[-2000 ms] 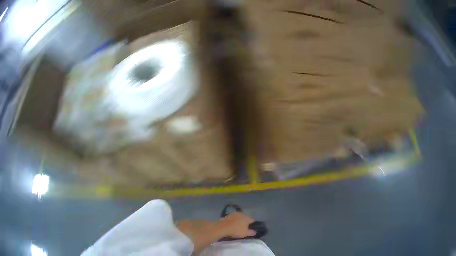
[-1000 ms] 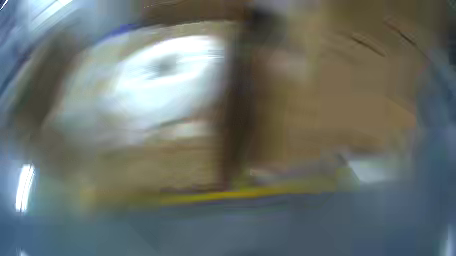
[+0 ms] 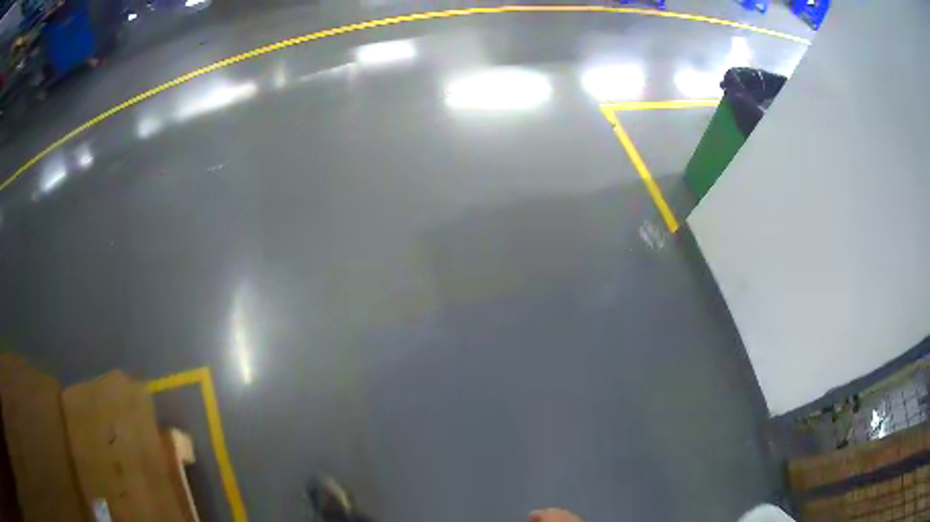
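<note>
Cardboard cartons (image 3: 112,449) stand at the lower left, cut off by the frame edges. A small patch of bare skin shows at the bottom edge, right of centre. It looks like part of my right hand (image 3: 556,515), but its fingers and anything in them are hidden. A rounded white patch (image 3: 765,513), perhaps clothing, shows further right at the bottom edge. My left hand is not in view. A dark, blurred shape, perhaps a shoe (image 3: 331,500), is at the bottom left of centre.
Grey glossy floor (image 3: 459,265) has yellow marking lines (image 3: 642,168). A white wall or panel (image 3: 826,204) stands at the right. A green bin (image 3: 719,148) with a black bag is partly behind it. Brown cartons (image 3: 867,479) lie lower right. Blue stool legs show at the top right.
The view has turned from the large cartons and white coil to the grey floor and white wall. The arm seen two seconds ago has left the lower middle.
</note>
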